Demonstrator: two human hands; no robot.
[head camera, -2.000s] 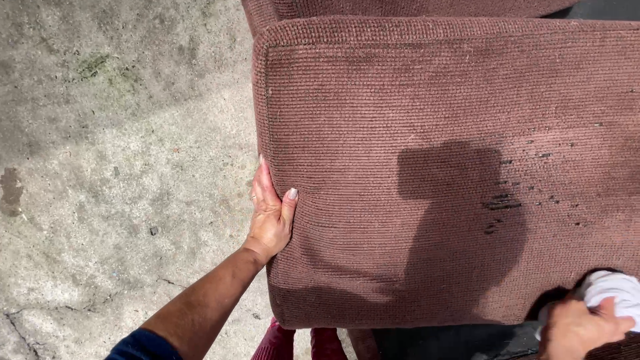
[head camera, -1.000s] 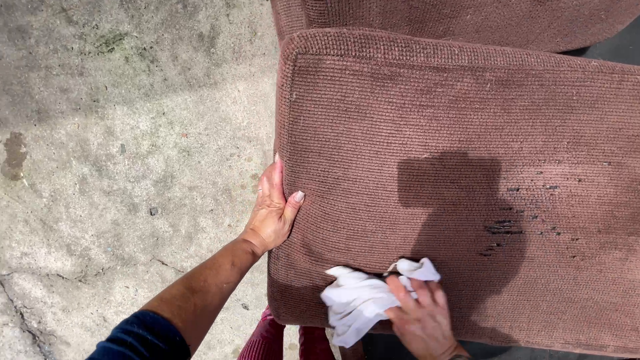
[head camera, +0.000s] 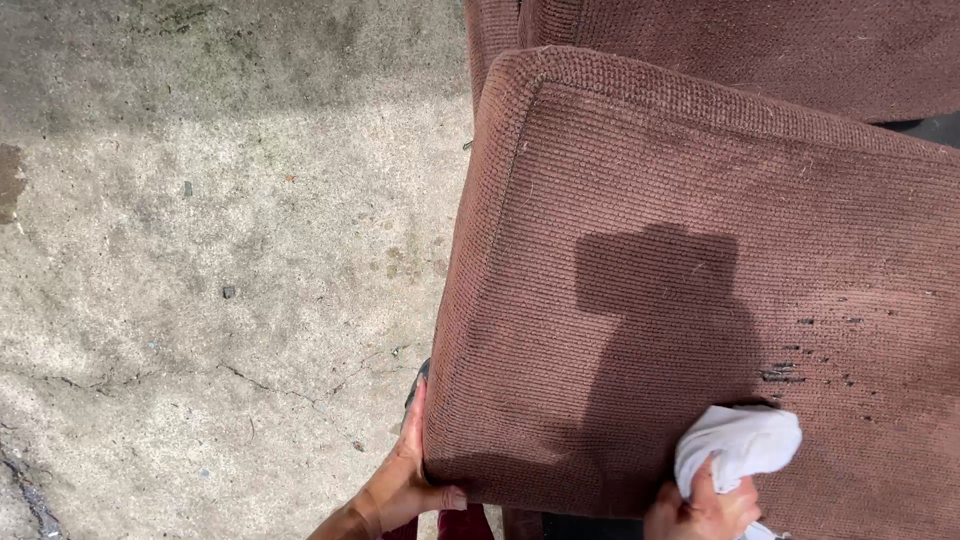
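Observation:
A reddish-brown ribbed fabric cushion (head camera: 540, 300) fills the right half of the view, with small dark worn spots on its right part. My left hand (head camera: 409, 469) grips its near left corner, thumb on the front edge and fingers along the left side. Bunched in my right hand (head camera: 705, 506) is a white cloth (head camera: 739, 442), which lies against the cushion's top near the front edge. A shadow of a head and upper body falls across the middle of the fabric.
Behind the cushion stands another part in the same brown fabric (head camera: 712, 45). Cracked concrete ground (head camera: 225, 247) spreads out on the left. Dark red trouser legs (head camera: 465, 523) show below the cushion's front edge, and a dark surface lies beside them.
The right hand with the white cloth has moved right along the cushion since one second ago. My left hand has shifted from the cushion's left side to its near left corner.

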